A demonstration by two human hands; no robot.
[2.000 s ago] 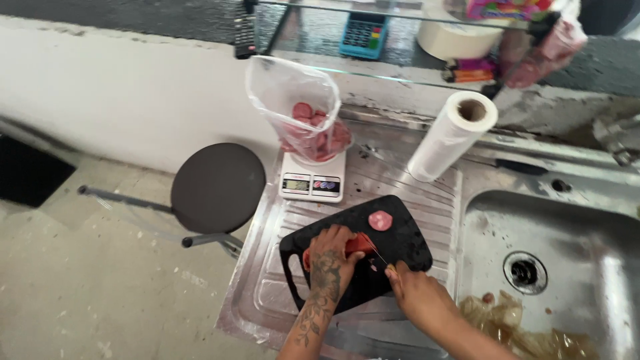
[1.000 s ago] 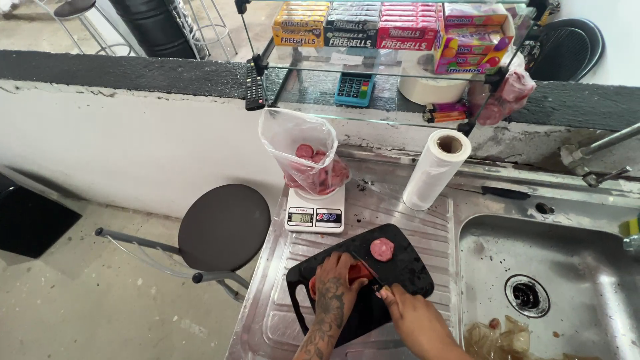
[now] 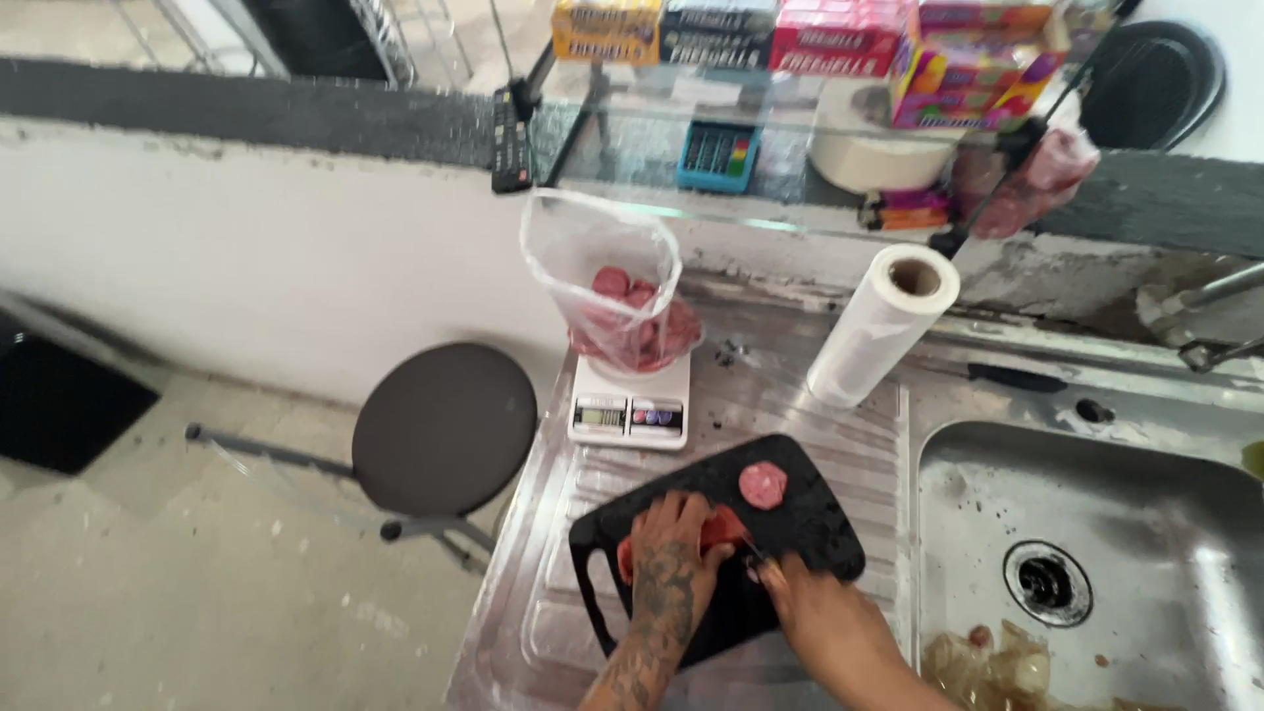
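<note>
My left hand [image 3: 676, 548] grips a red sausage [image 3: 724, 528] on a black plastic cutting board [image 3: 805, 523]. In my right hand [image 3: 815, 602] is a knife [image 3: 756, 549], its blade at the sausage's right end; my fingers hide most of the handle. One round pink slice [image 3: 763, 485] lies flat near the board's upper edge. Behind the board, a white digital kitchen scale [image 3: 629, 395] bears an open clear plastic bag [image 3: 602, 257] with several sausage slices [image 3: 632, 296] inside.
A roll of plastic bags [image 3: 879, 326] stands on the steel drainboard [image 3: 563, 553]. At right, the sink basin [image 3: 1126, 494] holds wet scraps [image 3: 997, 662] near its drain. A second knife [image 3: 1017, 377] lies behind the basin. A round stool [image 3: 444, 430] stands left; a glass shelf [image 3: 642, 207] overhangs the back.
The view has shifted, showing more of the candy shelf than two seconds ago. Both hands stay at the sausage, and the single slice remains near the board's upper edge.
</note>
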